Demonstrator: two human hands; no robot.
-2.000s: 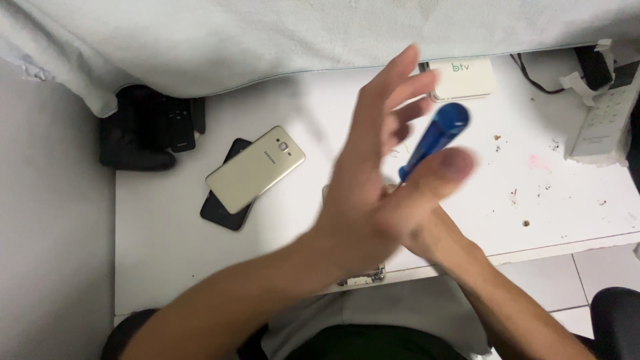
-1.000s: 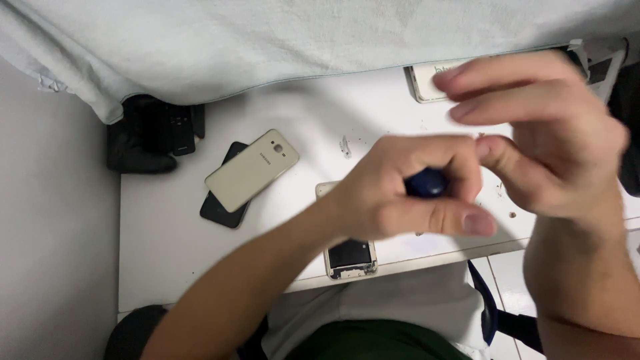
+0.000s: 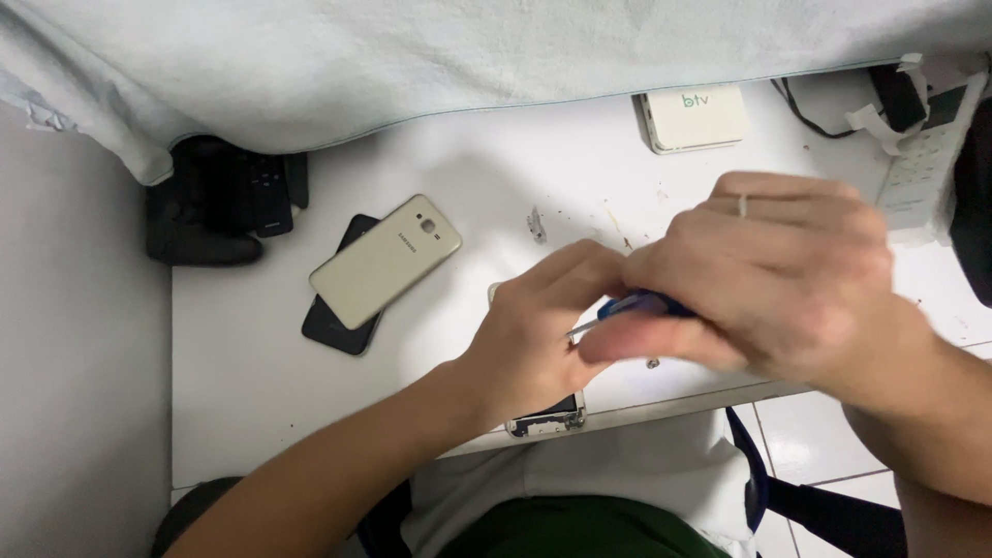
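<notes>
My right hand, with a ring on one finger, grips the blue handle of a screwdriver. Its thin metal shaft points left, towards my left hand, and the tip meets or nearly meets that hand near the thumb. Whether my left hand holds anything is hidden. Beneath it lies an opened phone at the table's front edge, its lower end and dark battery area showing. To the left, a gold Samsung phone or back cover rests slantwise over a black phone.
A white box stands at the back. A black controller and a dark remote sit at the back left. A pale remote control, a cable and a black adapter are at the right. Small debris dots the white table.
The screwdriver was in my left hand's fist a second ago; now my right hand grips its handle. My right hand has come down from the upper right to meet the left.
</notes>
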